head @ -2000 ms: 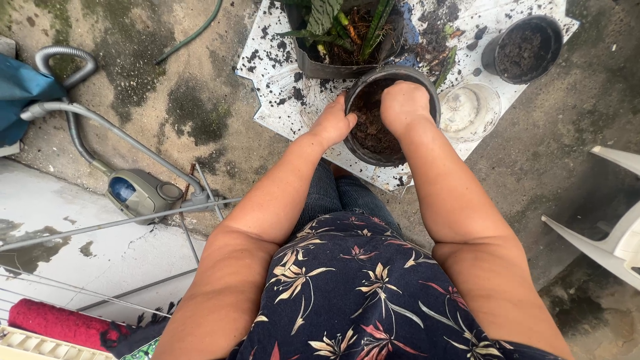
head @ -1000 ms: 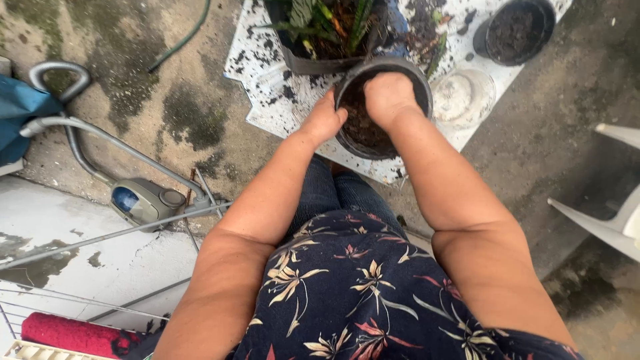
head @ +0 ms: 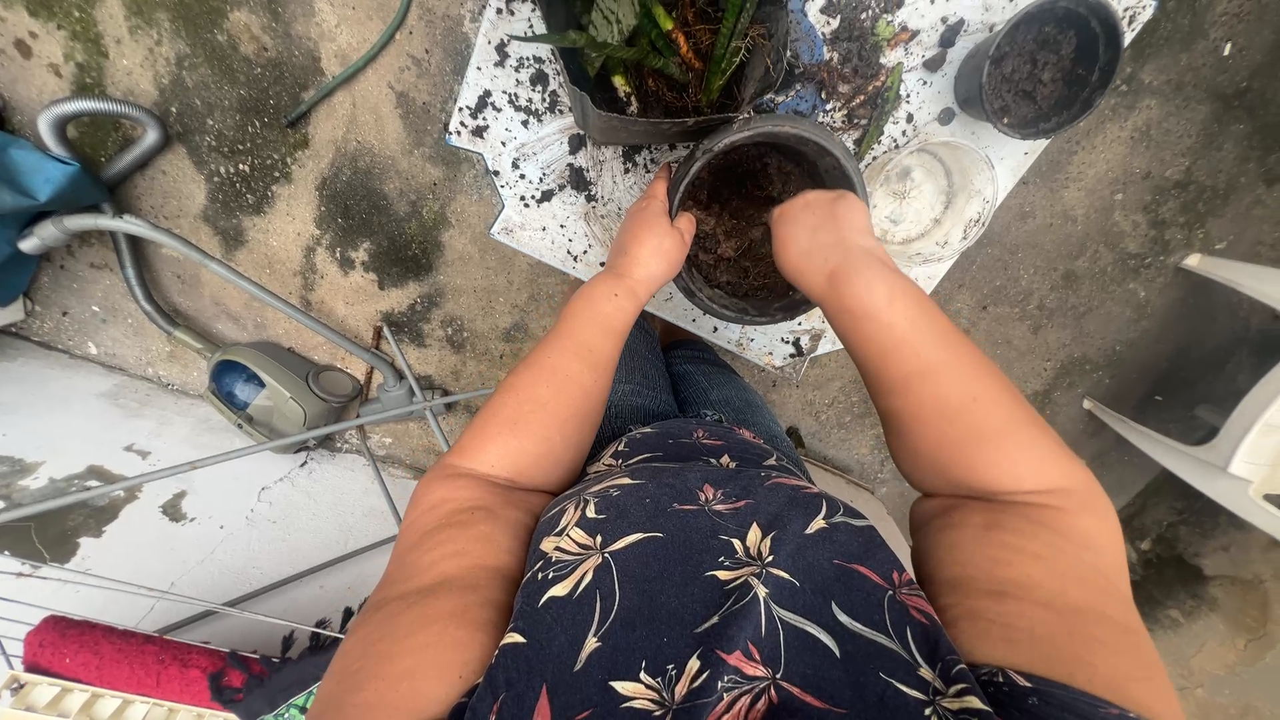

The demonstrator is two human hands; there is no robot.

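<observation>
A round black plastic pot (head: 745,312) with dark brown soil (head: 735,225) inside is tilted toward me. My left hand (head: 650,235) grips its left rim, thumb at the inner edge. My right hand (head: 825,235) is inside the pot at the right, its fingers hidden against the soil, so whether they hold anything does not show. Just behind stands a black planter bag (head: 650,128) with green-leaved plants (head: 690,45). To the right lie a clear plastic saucer (head: 930,200) and a smaller black pot (head: 1040,70) with soil.
A soil-strewn white sheet (head: 540,200) lies under the pots, with plant debris (head: 865,75) on it. At left are a canister vacuum cleaner (head: 280,390), a green hose (head: 350,70) and a metal rack (head: 240,450). A white plastic chair (head: 1215,450) is at the right.
My right hand has moved from the middle of the pot toward its right side, uncovering more soil. My left hand stays on the left rim.
</observation>
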